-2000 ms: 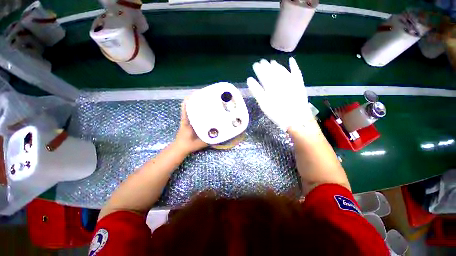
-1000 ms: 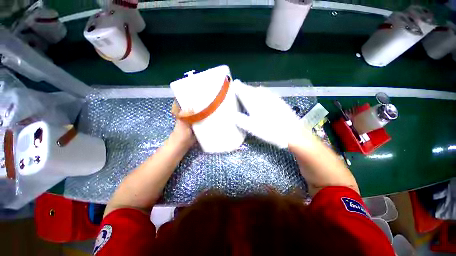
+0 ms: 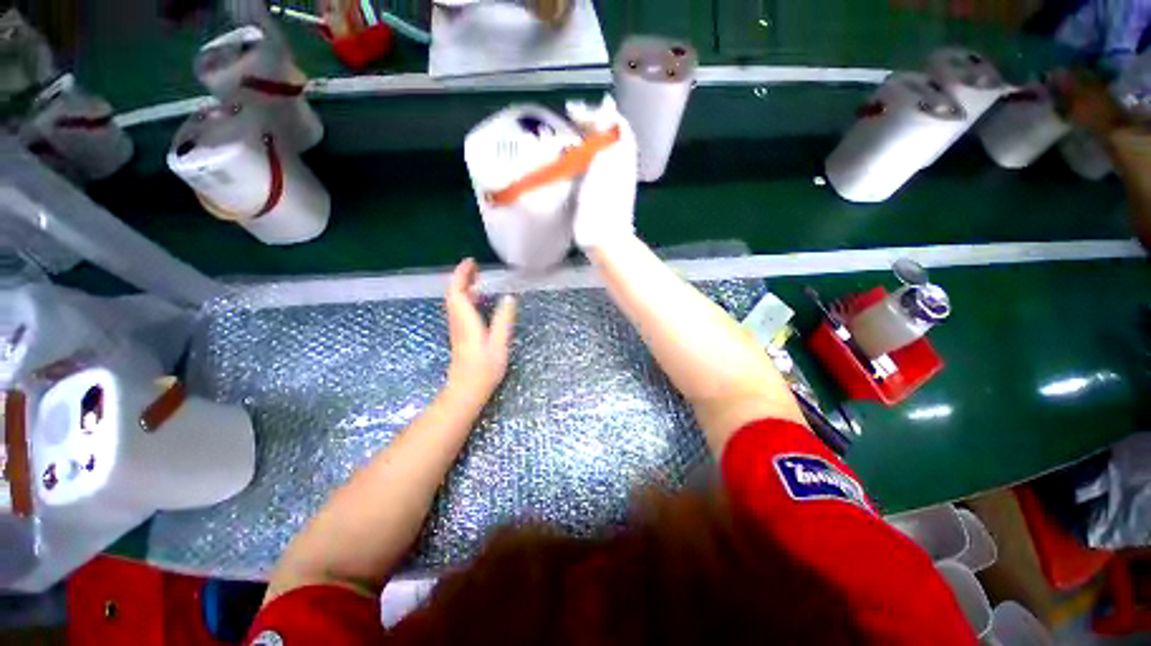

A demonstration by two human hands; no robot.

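Note:
A white speaker unit [image 3: 520, 225] with a brown-orange carry strap [image 3: 555, 170] stands upright or nearly so at the far edge of the bubble wrap mat [image 3: 341, 379]. My right hand [image 3: 606, 189], in a white work glove, is at its right side with the fingers at the strap's right end; it holds the unit there. My left hand [image 3: 480, 334] is bare, below and nearer than the unit, apart from it, with thumb and fingers spread and nothing in it.
More white units stand on the green bench, at back left [image 3: 259, 189], behind my right hand [image 3: 654, 107] and at right [image 3: 890, 139]. Plastic-wrapped units [image 3: 189, 448] lie at left. A red parts tray [image 3: 903, 379] holds a dispenser bottle [image 3: 884, 328]. A person's arm shows at far right.
The unit has moved away from me, to the mat's far edge. My left hand has let go of it. My right hand has moved up to the strap. The view has shifted.

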